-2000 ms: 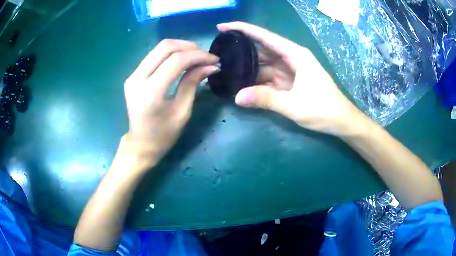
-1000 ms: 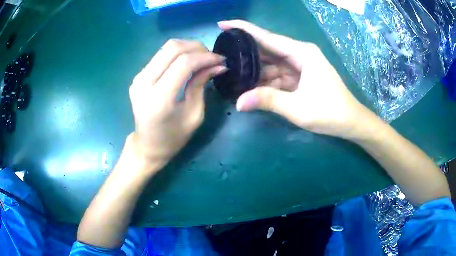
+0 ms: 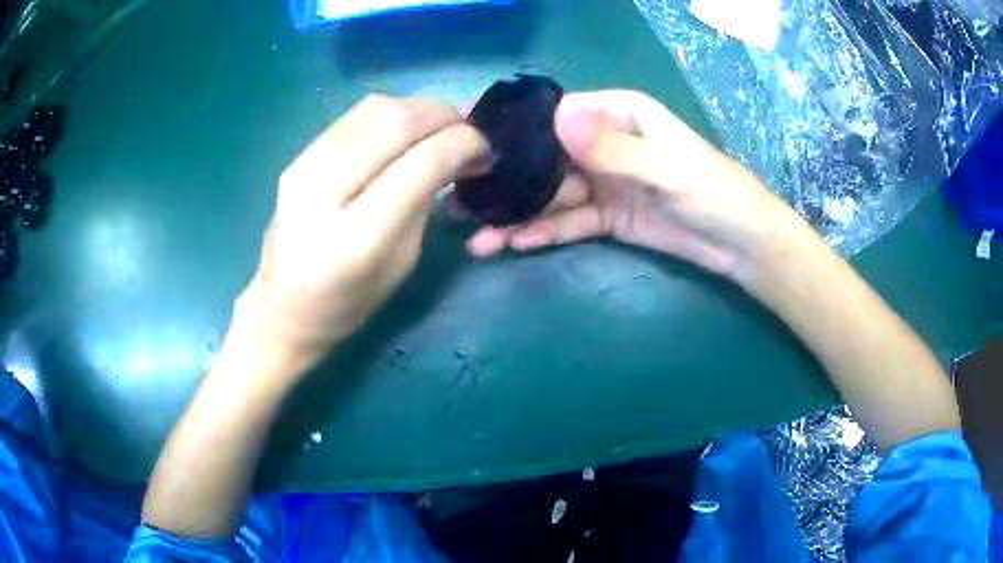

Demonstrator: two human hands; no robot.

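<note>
A round black housing (image 3: 526, 148) is held above the green table, a little above the picture's middle. My right hand (image 3: 649, 181) holds its right side, thumb on the upper right of the face and fingers under the lower edge. My left hand (image 3: 357, 214) has its fingertips on the housing's left side; the fingers hide that edge. Whether a small part is between the left fingertips cannot be told.
A blue parts bin (image 3: 407, 13) is cut off at the top edge. Black units (image 3: 28, 165) lie at the far left of the green table (image 3: 528, 396). A clear poly bag (image 3: 808, 132) with a white label lies at right, beside a dark blue bundle (image 3: 979, 181).
My right thumb has moved from below the housing to its upper right, and the fingers now lie underneath. The housing has turned in my hands.
</note>
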